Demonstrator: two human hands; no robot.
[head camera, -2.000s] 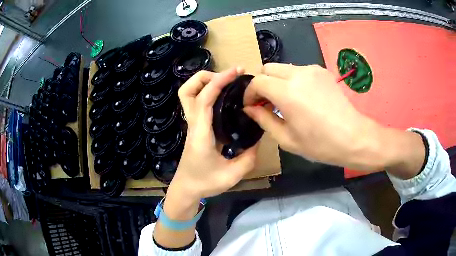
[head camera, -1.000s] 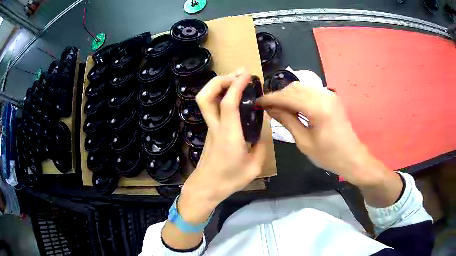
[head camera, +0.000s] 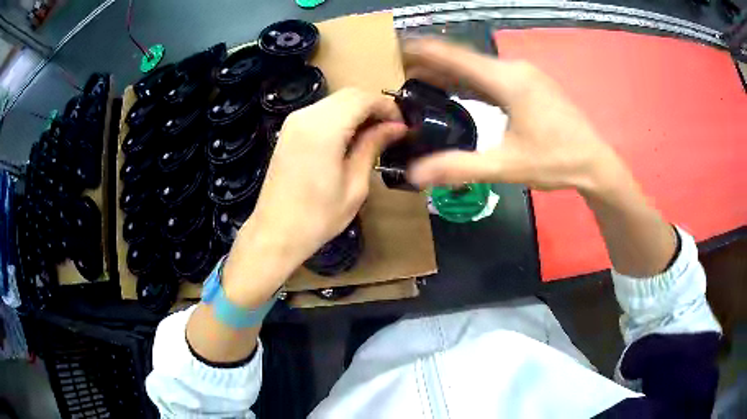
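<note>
A black round housing (head camera: 442, 123) is tilted on edge above the cardboard. Two thin studs stick out from its left side. My right hand (head camera: 532, 123) holds it, fingers over the top and thumb below. My left hand (head camera: 319, 164) has thumb and fingers pinched together against the studded face, between the studs; what the fingertips grip is hidden. A green circuit board (head camera: 463, 204) lies below the right hand on a crumpled white wipe (head camera: 490, 123), partly covered.
Overlapping black housings (head camera: 233, 147) lie in rows on a cardboard sheet (head camera: 360, 49), with more rows at far left. A red mat (head camera: 639, 147) lies at right. A metal rail (head camera: 573, 15) runs behind. A green board with a wire (head camera: 152, 57) lies beyond the rows. Black crates (head camera: 82, 376) stand below left.
The housing has passed from my left hand to my right and turned, so its studs now show at left. My left hand has moved to its face. A green board now shows below the right hand.
</note>
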